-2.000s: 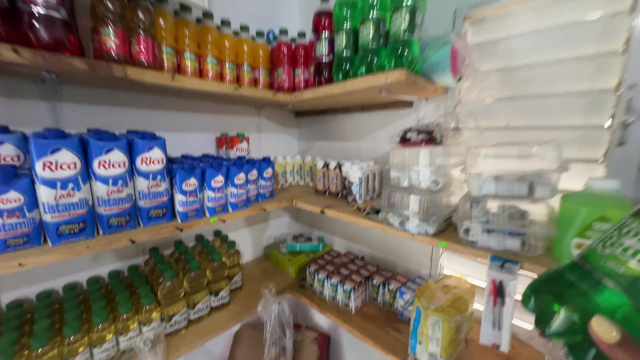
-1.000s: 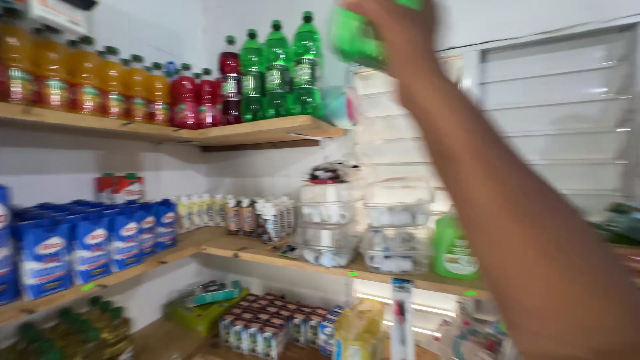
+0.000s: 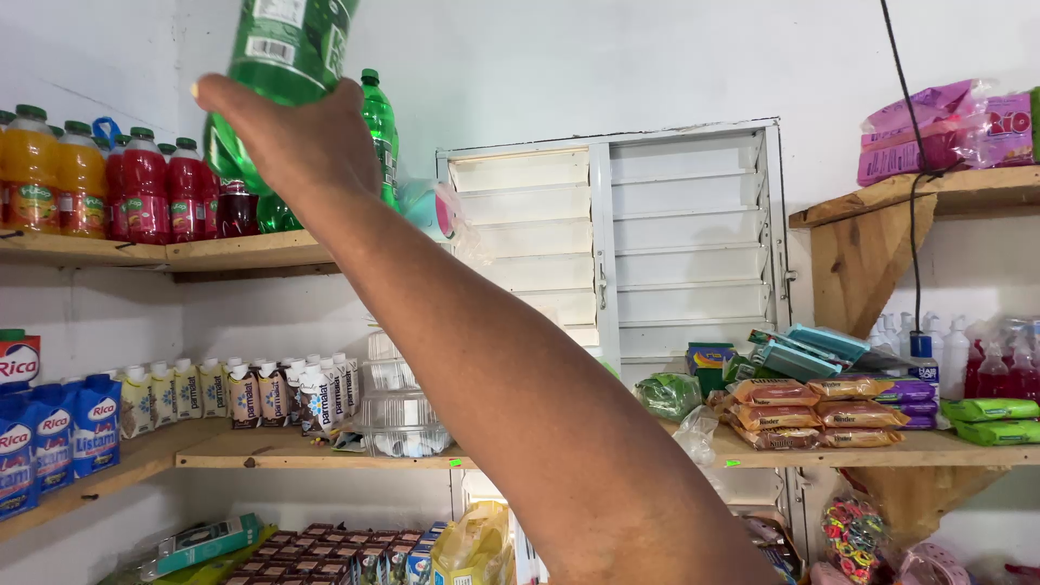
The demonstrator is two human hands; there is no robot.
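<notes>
My right hand is raised at the upper left, gripping a green plastic soda bottle whose top runs out of the frame. The hand and bottle are in front of the upper wooden shelf. Just right of the hand, another green soda bottle with a green cap stands upright, partly hidden. Left of the hand are red juice bottles and orange juice bottles. A dark red bottle shows below the held one. Whether the held bottle touches the shelf cannot be told. My left hand is not in view.
The middle shelf holds blue milk cartons, small Parmalat bottles, clear plastic containers and Kinder packs. Behind is a louvered window. A black cord hangs at the right, near a wooden shelf bracket.
My right hand, low at the right edge with a green bottle two seconds ago, has been raised and is now at the upper left by the shelved bottles. The view has swung right.
</notes>
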